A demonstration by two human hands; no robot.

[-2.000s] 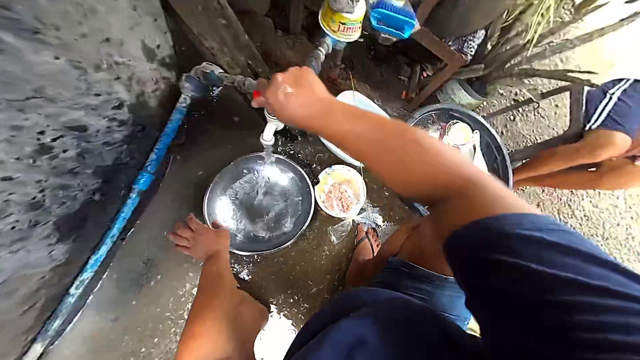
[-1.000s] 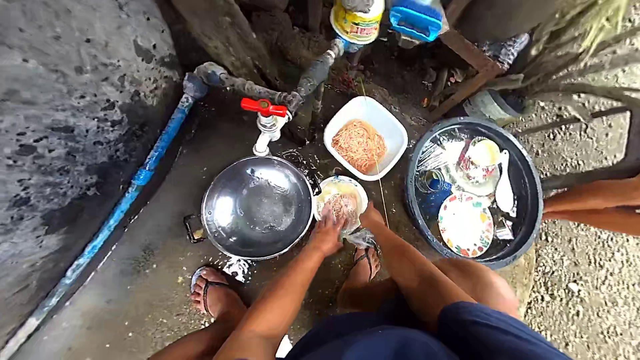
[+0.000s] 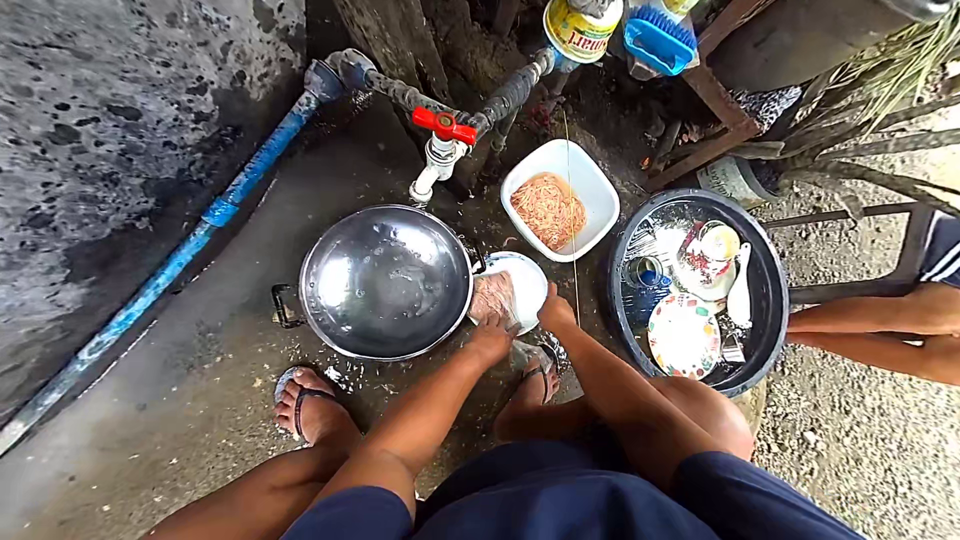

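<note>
My left hand is closed on the pinkish, shredded-looking food at the left side of a white bowl. At the bowl's right rim, my right hand grips its edge. Just left of the bowl is a metal wok with two handles, wet inside, under a white tap with a red handle; no flow shows from the spout. Behind the bowl stands a white square basin with orange-pink shredded food in it. Clear plastic lies by my right foot.
A dark round tub at the right holds a patterned plate, a white spoon and other dishes in water. A blue pipe runs along the wall at the left. A blue brush hangs above. Another person's legs are at the right edge.
Two seconds ago one hand was at the tap with water running into the wok; now both hands are at the bowl. Since one second ago, the food has gathered at the bowl's left side.
</note>
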